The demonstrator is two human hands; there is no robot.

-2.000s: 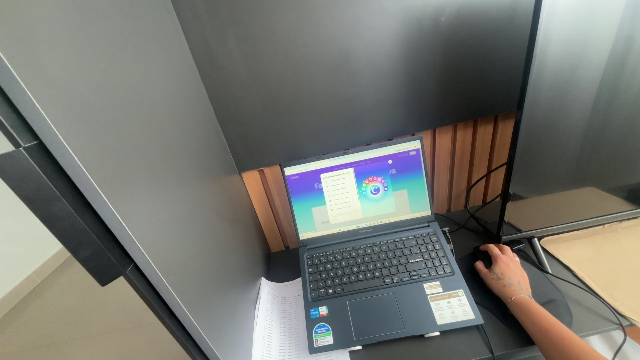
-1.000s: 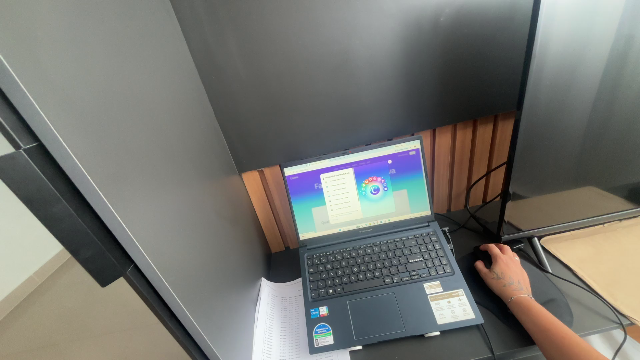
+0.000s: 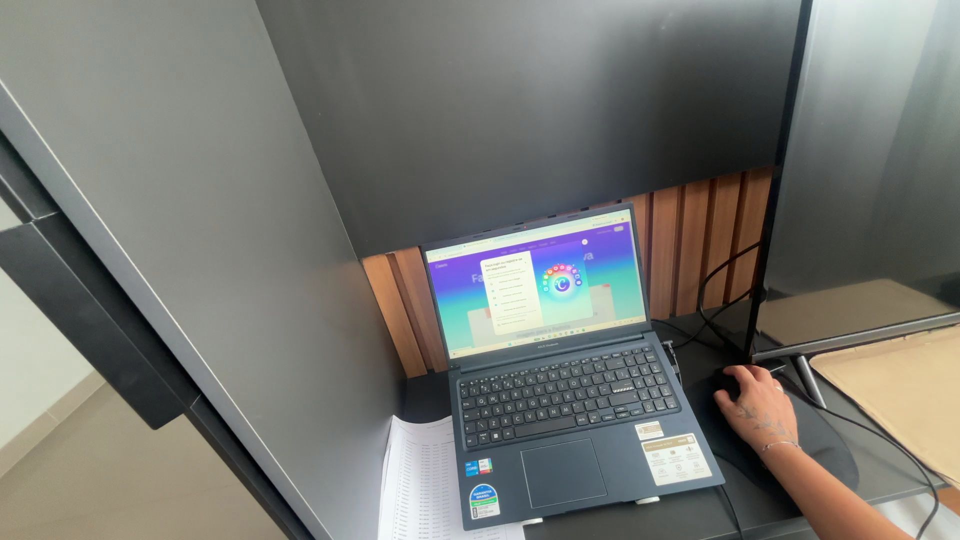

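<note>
My right hand (image 3: 759,409) rests over a black computer mouse (image 3: 726,382) on a dark mouse pad (image 3: 825,450), to the right of an open dark blue laptop (image 3: 562,472). The fingers curl over the mouse, and a thin bracelet circles the wrist. On the laptop's lit screen (image 3: 457,300), a pale pop-up window with several lines of writing stands over a purple and teal page. The keyboard (image 3: 570,397) is untouched. My left hand is out of view.
Printed sheets (image 3: 416,480) lie partly under the laptop's left side. A large monitor or television (image 3: 870,165) stands at the right, before a beige mat (image 3: 900,382). Black cables (image 3: 892,435) cross the dark desk. A grey panel (image 3: 187,225) rises at the left, with wooden slats (image 3: 694,247) behind.
</note>
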